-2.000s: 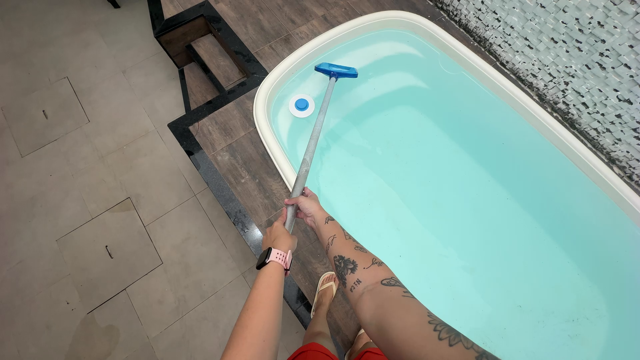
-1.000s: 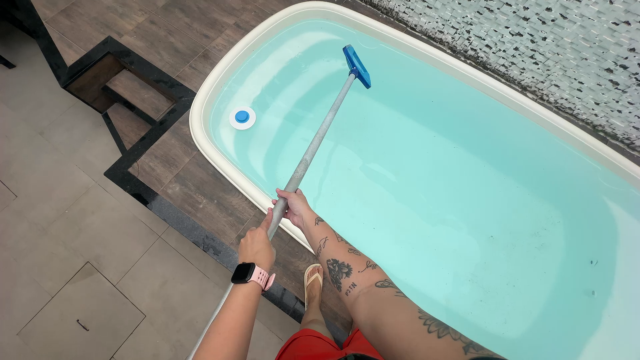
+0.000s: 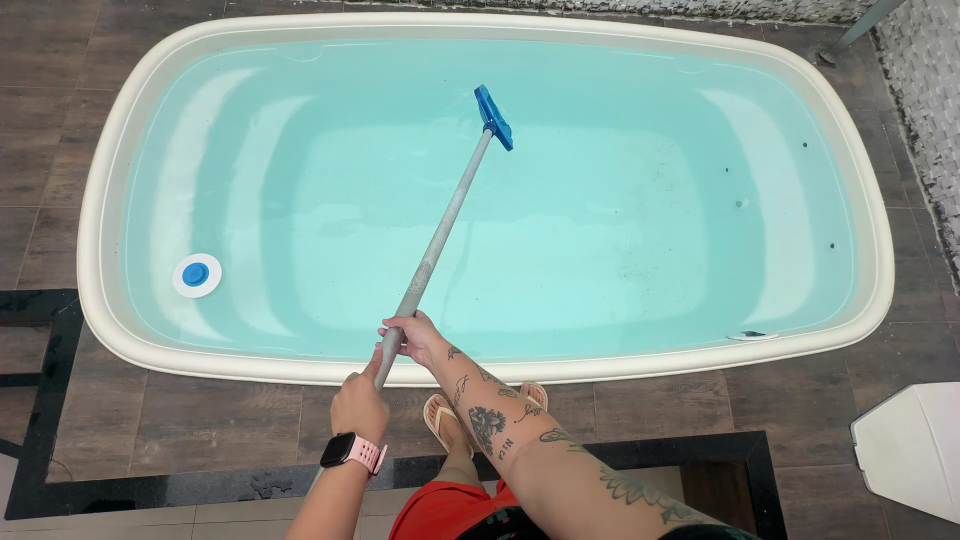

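Observation:
A grey telescopic pole (image 3: 450,217) slants over the near rim of a small pool filled with clear water (image 3: 480,240). My left hand (image 3: 360,409), with a smartwatch on a pink strap at the wrist, grips the pole's lower part. Just above it, my right hand (image 3: 412,337) is closed around the pole near the rim. At the pole's far end is a blue pool brush or skimmer head (image 3: 493,118), tilted, over the far half of the pool; whether it touches the water I cannot tell. Dark specks lie on the pool floor toward the right.
A white and blue round float (image 3: 197,275) sits at the pool's left end. The cream rim (image 3: 480,373) runs close before my feet in flip-flops. Behind them is a black stone edge (image 3: 187,481). A white panel (image 3: 911,450) lies at the right, and a mosaic wall (image 3: 926,97) rises behind.
The blue head has moved away from the float toward the pool's middle, and it has turned. Both hands have kept hold of the pole. The view has swung right.

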